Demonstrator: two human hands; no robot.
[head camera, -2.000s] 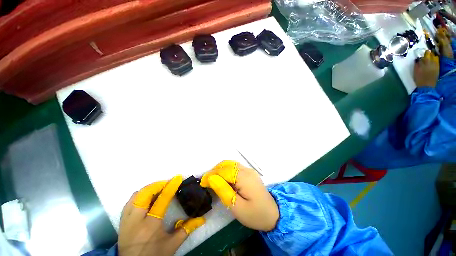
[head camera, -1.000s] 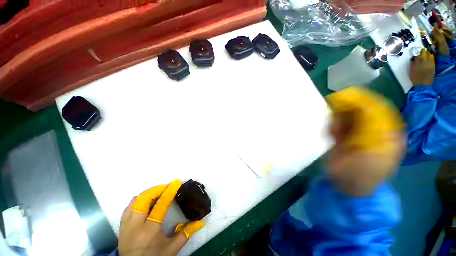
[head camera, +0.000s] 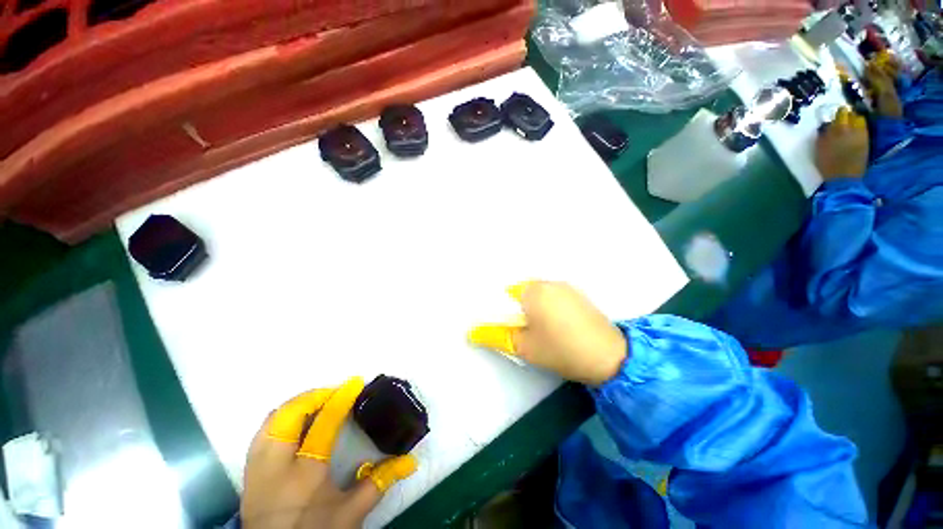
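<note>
My left hand (head camera: 321, 444), with yellow finger cots, holds a black octagonal watch-shaped housing (head camera: 392, 414) by its left and lower edges at the near part of the white mat (head camera: 414, 248). The housing's glossy face is up. My right hand (head camera: 553, 329) is apart from it, low over the mat to the right, fingertips pointing left. It covers the place of the thin pick; a small pale edge shows under the fingers, and I cannot tell whether they grip it.
Black housings (head camera: 403, 130) lie along the mat's far edge, one at its left corner (head camera: 168, 248), another on the green bench (head camera: 602, 135). Behind are red-orange foam trays (head camera: 259, 93) and a crumpled clear bag (head camera: 631, 62). A white metal-topped bottle (head camera: 693, 160) and another person's blue sleeve (head camera: 869, 238) are right.
My right hand has left the housing, swung out past the mat's right edge, and come back over the mat. My left hand has kept hold of the housing, and its glossy face now shows more evenly.
</note>
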